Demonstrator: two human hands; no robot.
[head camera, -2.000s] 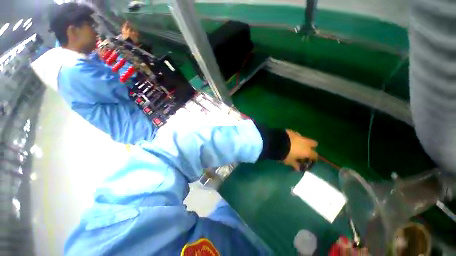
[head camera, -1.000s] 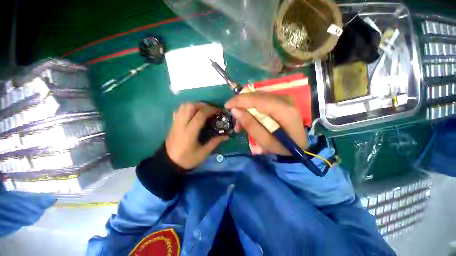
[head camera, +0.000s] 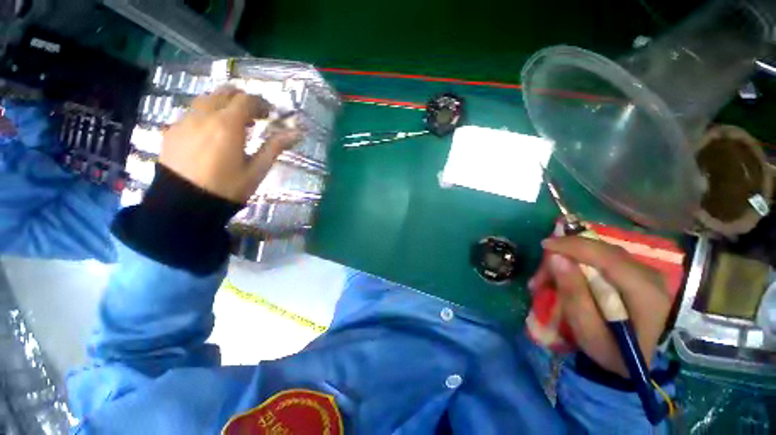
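The round black device (head camera: 495, 259) lies on the green mat in front of me, touched by neither hand. My left hand (head camera: 213, 144) is over the stacked blister trays (head camera: 289, 191) of silver-white pieces, thumb and fingertips at the top tray; whether they pinch a piece cannot be told. My right hand (head camera: 608, 293) holds the soldering iron (head camera: 606, 297) like a pen, to the right of the device. Its thin tip points up and away, near the right edge of the white paper sheet (head camera: 498, 163).
A second round black device (head camera: 444, 114) lies by the tweezers (head camera: 387, 138), left of the paper. A clear fume hood (head camera: 613, 140) overhangs the back right. The red pad (head camera: 642, 251) is under my right hand. The tip cleaner pot (head camera: 733, 183) and parts tray (head camera: 727, 344) stand far right.
My left hand has let go of the round device, which now lies on the mat, and has moved left to the stacked trays. My right hand still holds the iron. The view has shifted left.
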